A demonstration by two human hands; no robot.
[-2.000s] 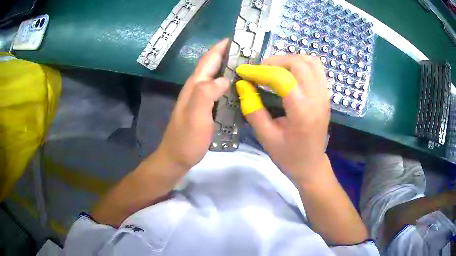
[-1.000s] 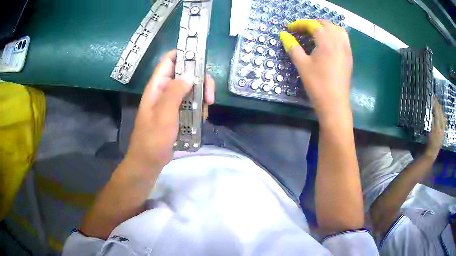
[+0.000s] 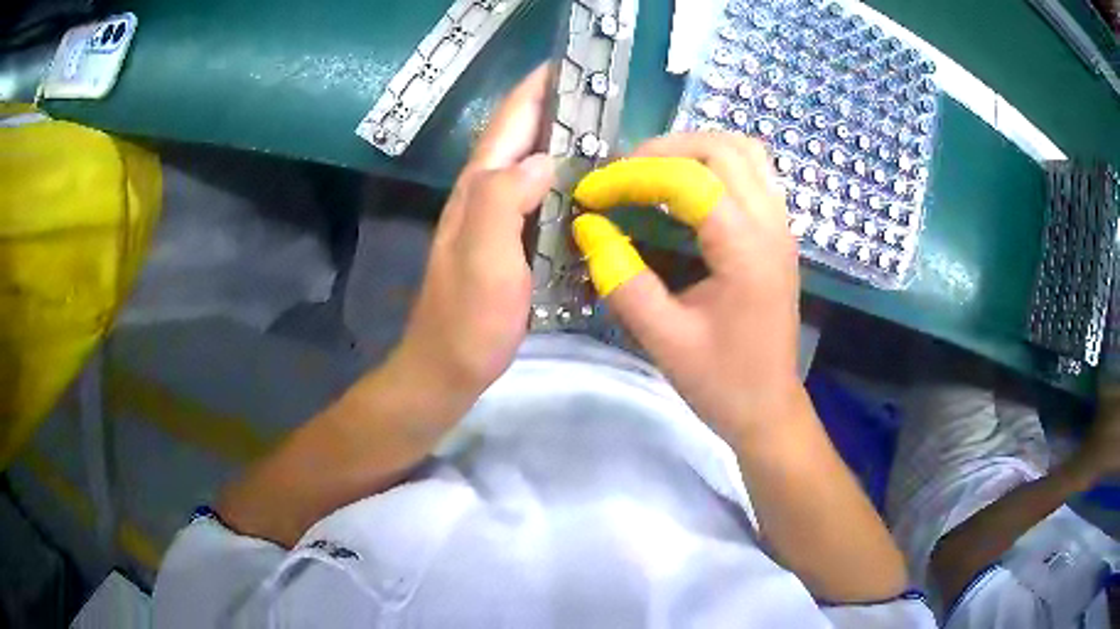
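Note:
A narrow grey bar fixture [image 3: 590, 105] stands lengthwise in front of me, its far end cut off by the top edge. My left hand [image 3: 473, 264] holds its near half from the left. Silvery round components sit in seats beyond my fingers, one of them [image 3: 587, 145] just past my fingertips. My right hand [image 3: 712, 270] wears yellow finger cots [image 3: 657, 187] on thumb and index finger. Both tips are close together at the bar's right side, and whatever is between them is hidden. A clear blister tray [image 3: 915, 264] of round components lies on the right.
A second bar [image 3: 424, 80] lies slanted on the green bench [image 3: 246, 92]. A white smartphone [image 3: 89, 58] lies at far left. Stacked dark bars [image 3: 1071, 264] stand at the right bench edge. A yellow sleeve [image 3: 68, 270] is at left, another person's forearm [image 3: 1013, 528] at lower right.
My right hand has moved left from over the tray to the bar. My left hand and the bar appear further right and more tilted. The view has also shifted.

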